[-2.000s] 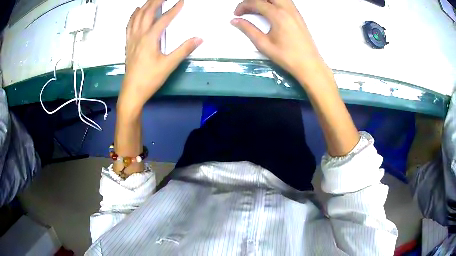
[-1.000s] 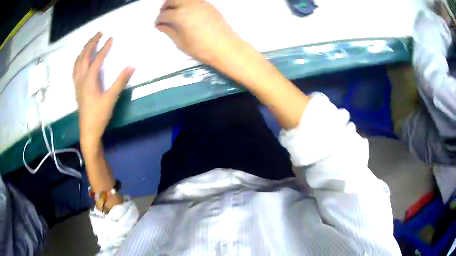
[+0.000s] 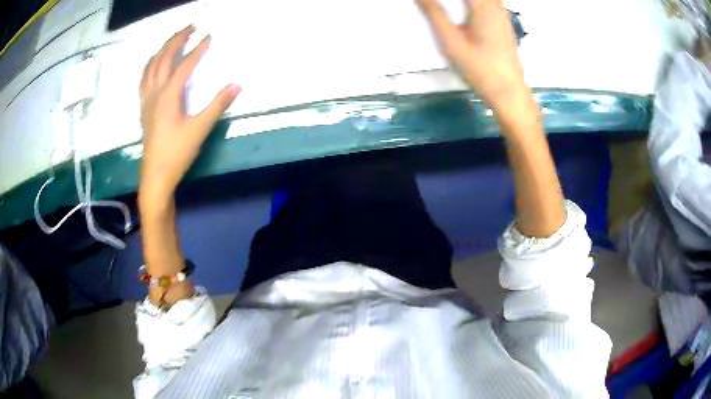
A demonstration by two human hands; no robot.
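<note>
My left hand rests palm down on the white bench top at the left, fingers spread. My right hand is over the bench at the upper right, thumb and fingers apart, some fingertips cut off by the top edge. A white sheet seems to lie between the hands; a thin edge line shows left of my right hand, and the rest blends into the bench. I see nothing gripped in either hand. A small dark round part is partly hidden behind my right hand.
The bench has a green taped front edge. A small white box with a white cable hanging over the edge is at the left. A dark flat object is at the top left. A neighbouring person's sleeve is at the right.
Against one second ago, my right hand has moved right, away from my left hand, and its fingers have opened. The view has also shifted. My left hand stays spread on the bench.
</note>
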